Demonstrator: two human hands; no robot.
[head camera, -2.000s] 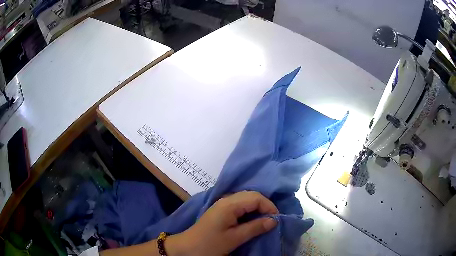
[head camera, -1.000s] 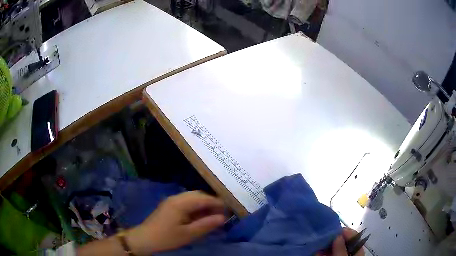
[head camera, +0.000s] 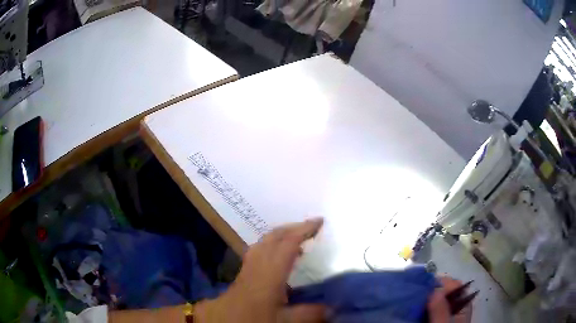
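Note:
The blue garment (head camera: 385, 291) is bunched and partly blurred at the bottom, over the near edge of the machine table. My right hand (head camera: 445, 301), cut off by the bottom edge, grips the cloth's right end. It also holds dark thread snips (head camera: 464, 296), whose blade tips point right past the fingers. My left hand (head camera: 268, 268) is blurred, with fingers apart, just left of the garment and over the table's near edge. Contact between its lower fingers and the cloth is unclear.
The white machine table (head camera: 271, 139) has a printed ruler along its wooden near edge. The sewing machine head (head camera: 483, 183) and lamp (head camera: 482, 111) are at right. A phone (head camera: 27, 154) lies on the left table. More blue cloth (head camera: 151, 262) hangs low between the tables.
The garment, earlier spread upward across the table, is now bunched low near the machine. My left hand let go of it and has since moved right. My right hand came into view with the snips.

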